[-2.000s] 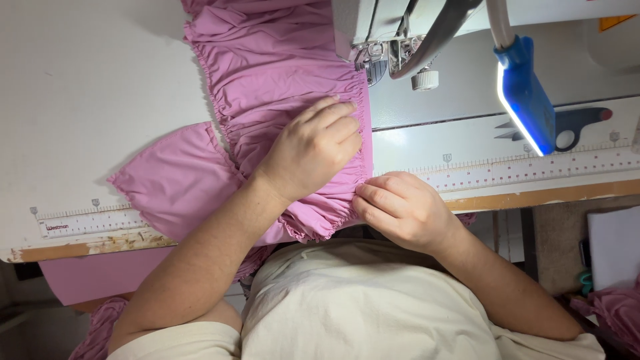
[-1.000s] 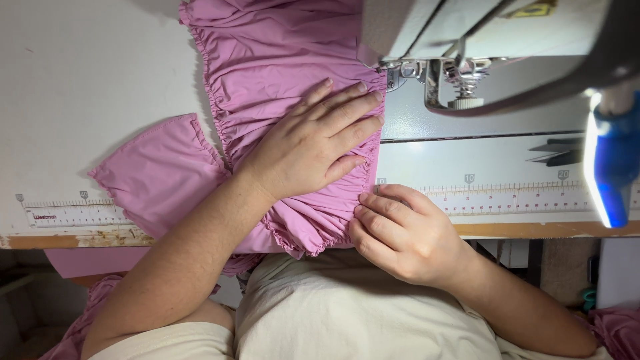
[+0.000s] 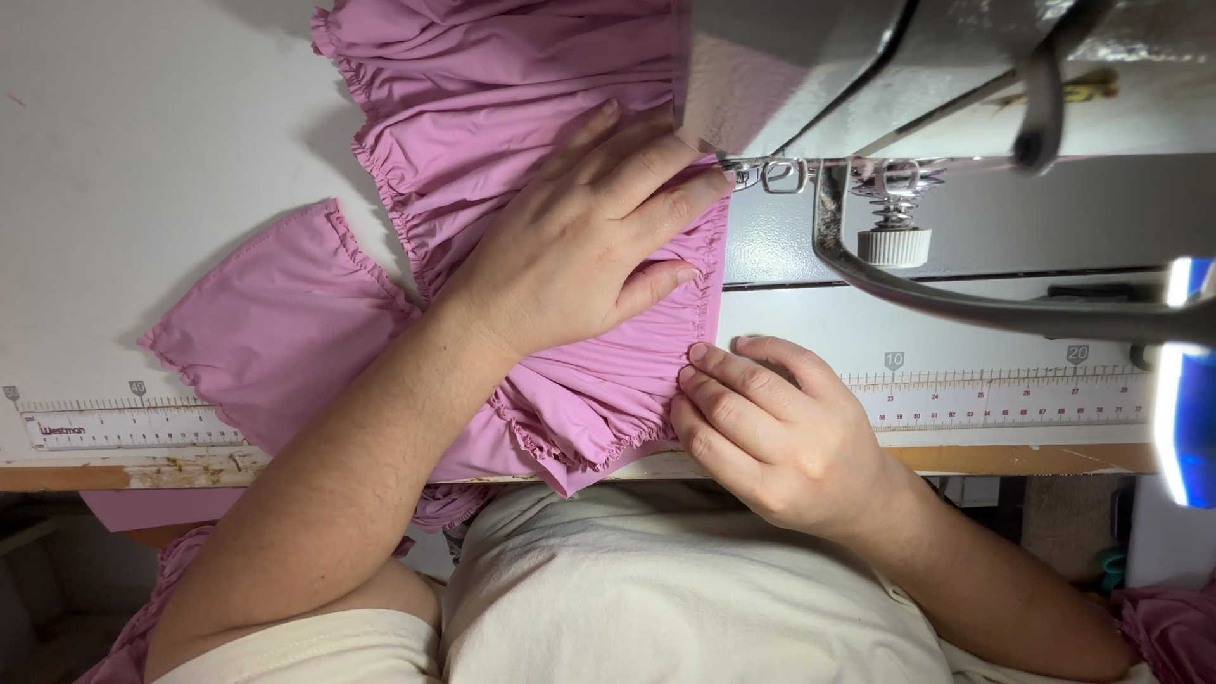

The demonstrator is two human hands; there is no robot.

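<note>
Gathered pink fabric [image 3: 503, 123] lies over the machine table, its ruffled right edge running along a flat pink strip [image 3: 718, 275] up to the sewing machine's head [image 3: 912, 76]. My left hand [image 3: 598, 228] rests palm down on the gathers, fingers spread, fingertips close to the presser area, which the head partly hides. Lower down, my right hand [image 3: 769, 427] pinches the fabric's right edge between thumb and fingers near the table's front. A flatter pink panel [image 3: 285, 323] with a ruffled edge spreads out to the left, partly beneath my left forearm.
A curved metal lever [image 3: 950, 304] and a white ribbed tension knob [image 3: 894, 247] stand right of the fabric. A lit blue-and-white lamp [image 3: 1186, 380] is at the far right. Printed rulers [image 3: 997, 399] run along the table's front edge [image 3: 1035, 460]. More pink fabric [image 3: 1173, 627] hangs low right.
My left hand has gone from bent fingers to lying flatter and spread on the gathers, nearer the machine's head. My right hand stays at the edge. The view has shifted closer to the machine.
</note>
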